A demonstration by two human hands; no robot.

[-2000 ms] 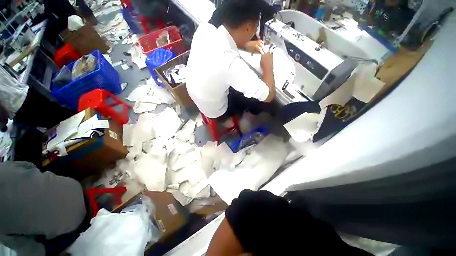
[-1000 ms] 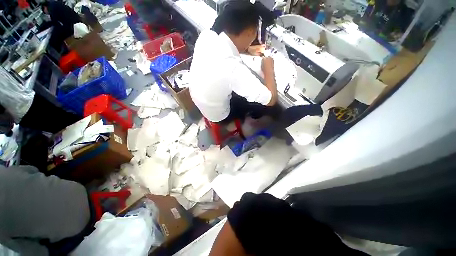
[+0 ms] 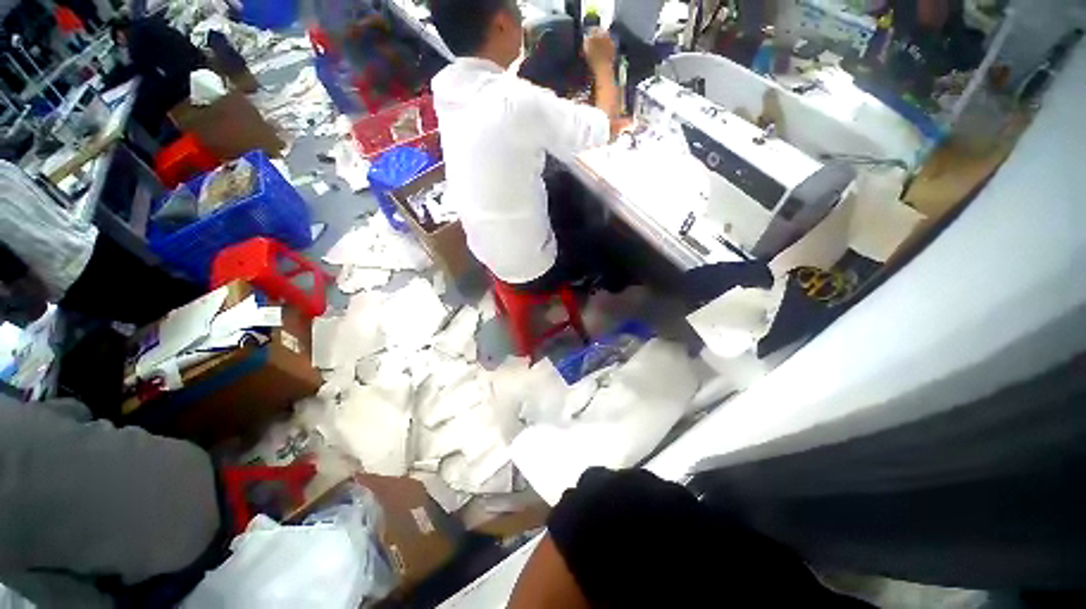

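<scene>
Neither of my hands shows. Only a bare piece of arm and a black sleeve (image 3: 679,535) are at the bottom edge, beside a pale window ledge (image 3: 482,586). Beyond it a white-shirted worker (image 3: 494,167) sits upright on a red plastic stool (image 3: 536,319) at a long white industrial sewing machine (image 3: 744,167). One hand of the worker is raised near head height, the other is low by the machine; whether they hold anything is too small to tell. A dark cloth with a gold motif (image 3: 822,286) lies at the table's end.
Pale flat sheets (image 3: 381,405) litter the floor. Left are a blue crate (image 3: 232,214), a red stool (image 3: 272,271) and a cardboard box (image 3: 238,381) of pieces. A grey-clothed person (image 3: 101,500) is lower left, near a crumpled plastic bag (image 3: 292,565). A white-grey curtain (image 3: 941,321) covers the right.
The worker has straightened up from bending over the machine and raised one hand. The view has shifted slightly, so the floor items sit a little lower and further right. My sleeve has barely moved.
</scene>
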